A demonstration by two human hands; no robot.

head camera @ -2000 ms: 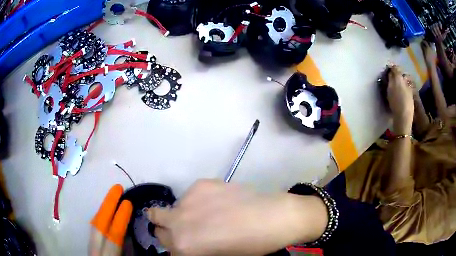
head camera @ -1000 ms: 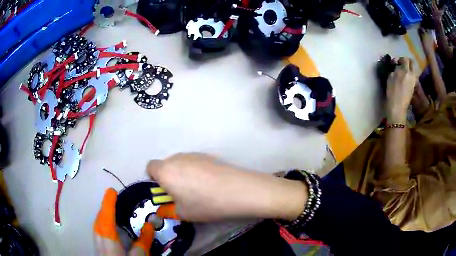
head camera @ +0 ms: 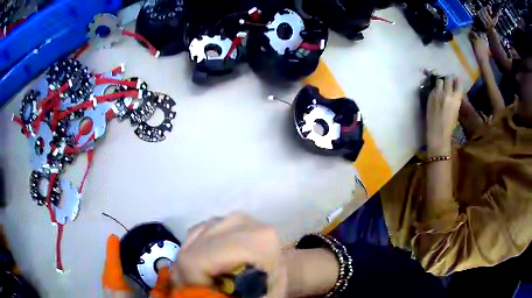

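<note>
A black camera housing (head camera: 131,247) is at the bottom left of the view, with a silver-white LED ring board (head camera: 156,259) in it and a thin cable (head camera: 115,221) sticking up. My left hand (head camera: 116,270), with orange finger cots, is at the housing's left and lower side, partly cut off by the bottom edge. My right hand (head camera: 230,250) is closed around the dark-and-yellow handle of the screwdriver (head camera: 248,281), over the housing's right side. The screwdriver's tip is hidden behind the hand.
A loose board pile (head camera: 81,125) with red leads lies left. A fitted housing (head camera: 326,125) stands right of centre; more fitted housings (head camera: 286,43) stand at the back. A blue parts bin (head camera: 52,29) is back left. Another person's hand (head camera: 444,110) works at the right.
The screwdriver has left the benchtop and is in my right hand, its handle end now towards the camera. The whole view has shifted somewhat. The other person's hand remains at the right.
</note>
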